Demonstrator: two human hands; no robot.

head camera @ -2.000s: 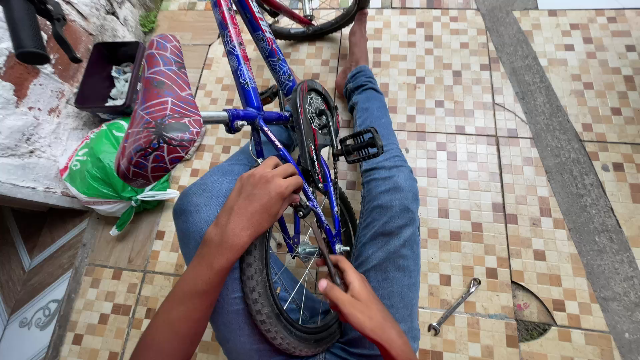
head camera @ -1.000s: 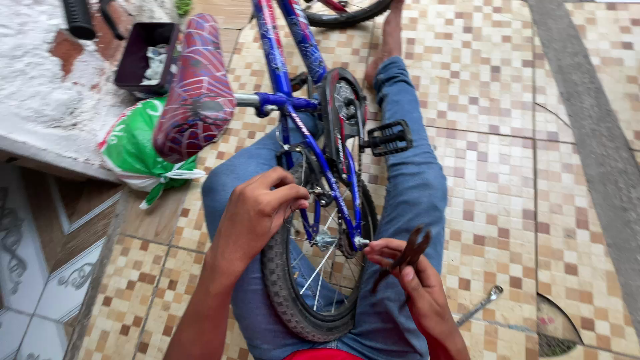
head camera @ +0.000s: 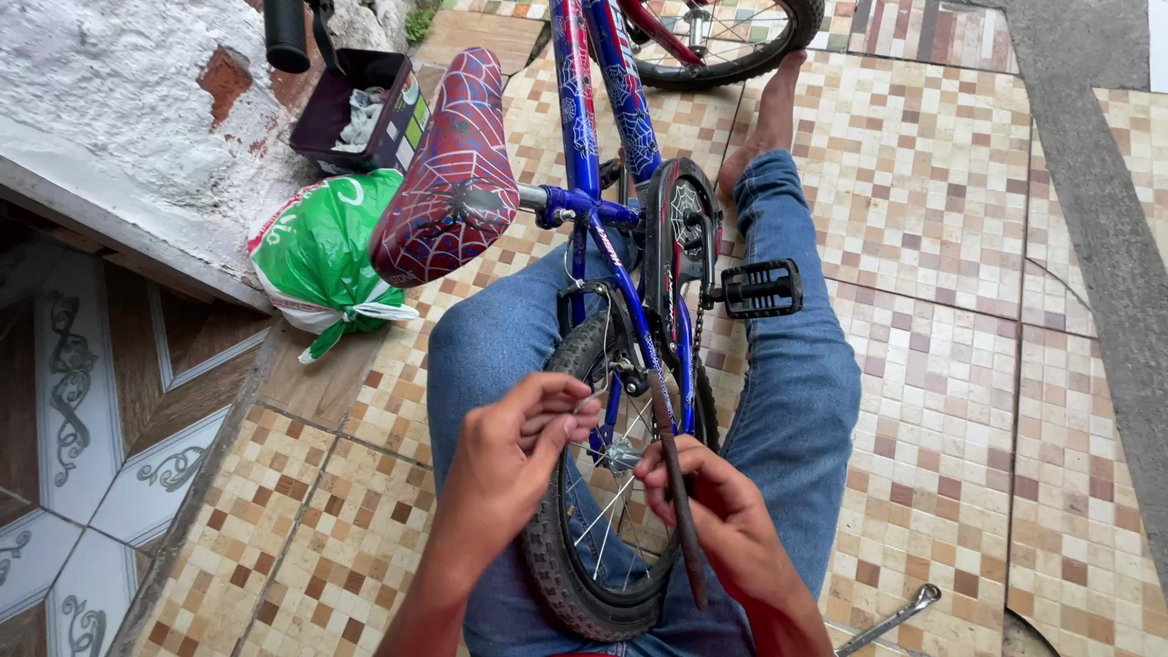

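Observation:
A blue and red child's bicycle (head camera: pixel 625 265) stands between my legs, its rear wheel (head camera: pixel 557 557) nearest to me. My left hand (head camera: pixel 511 456) pinches the thin end of a brake cable (head camera: pixel 595 394) left of the rear brake caliper (head camera: pixel 613 319). Rusty pliers (head camera: pixel 680 493), seen edge-on, rest in my right hand (head camera: pixel 721 511), over the right side of the rear wheel. The right thumb and index fingertips are near the axle; whether they touch it I cannot tell. A web-patterned saddle (head camera: pixel 456 182) sticks out to the left, and the black pedal (head camera: pixel 759 288) is at the right.
On the tiled floor at lower right lies a combination wrench (head camera: pixel 890 622). A tied green plastic bag (head camera: pixel 333 251) and a dark bin (head camera: pixel 315 119) stand by the rough wall (head camera: pixel 128 73) at left. The front wheel (head camera: pixel 730 73) is near my bare foot (head camera: pixel 766 119).
One second ago the pliers were spread and further right of the wheel; now they are seen edge-on over it. My left hand remains near the rear brake.

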